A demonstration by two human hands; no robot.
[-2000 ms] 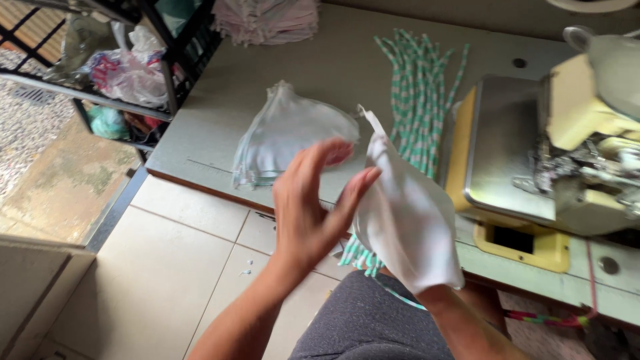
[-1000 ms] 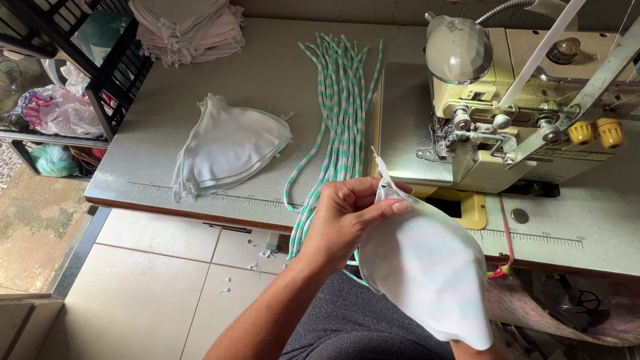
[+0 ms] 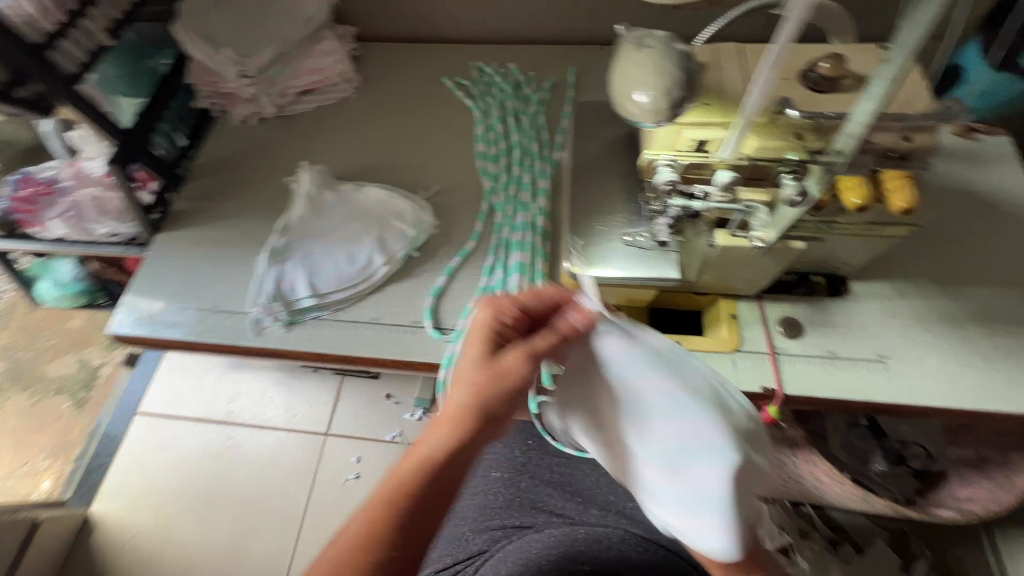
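Observation:
My left hand (image 3: 524, 344) pinches the pointed top corner of a white fabric piece (image 3: 664, 432), just in front of the sewing machine (image 3: 744, 192). My right hand is hidden behind or inside the lower end of that fabric; only a bit of wrist (image 3: 720, 564) shows below it. Behind my left hand lies a bundle of green-and-white striped cords (image 3: 516, 176), some hanging over the table's front edge. A small stack of white, roughly triangular fabric pieces (image 3: 344, 240) lies to the left of the cords.
On the grey table (image 3: 400, 88), a pile of pale pink fabric pieces (image 3: 272, 56) sits at the back left. A black rack (image 3: 152, 120) with plastic bags (image 3: 72, 192) stands at the left. A cloth sling with scraps (image 3: 840, 480) hangs under the table; thread bits lie on the tiled floor.
My left hand, apart from the fabric with fingers spread two seconds ago, has closed on its pointed corner. The view has shifted.

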